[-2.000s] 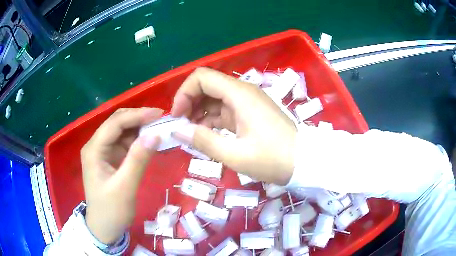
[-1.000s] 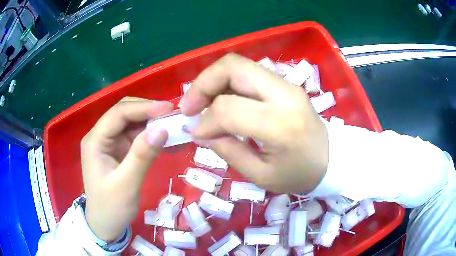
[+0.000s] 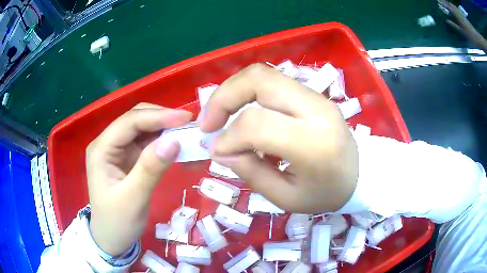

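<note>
My left hand pinches the left end of a white plastic unit between thumb and fingers. The unit is held level above the red tray, with a small dark mark near its right end. My right hand closes its fingertips on the unit's right end and hides that end. Below lie many loose white units with thin pins, heaped at the tray's front and right side.
A green conveyor runs behind the tray, carrying a single white unit. Another person's hand reaches in at the upper right near white units. White strips lie right of the tray. A blue tray is at the left edge.
Both hands keep hold of the unit; my right hand has moved slightly right. The lone conveyor unit has shifted left. Another person's hand has appeared at the upper right.
</note>
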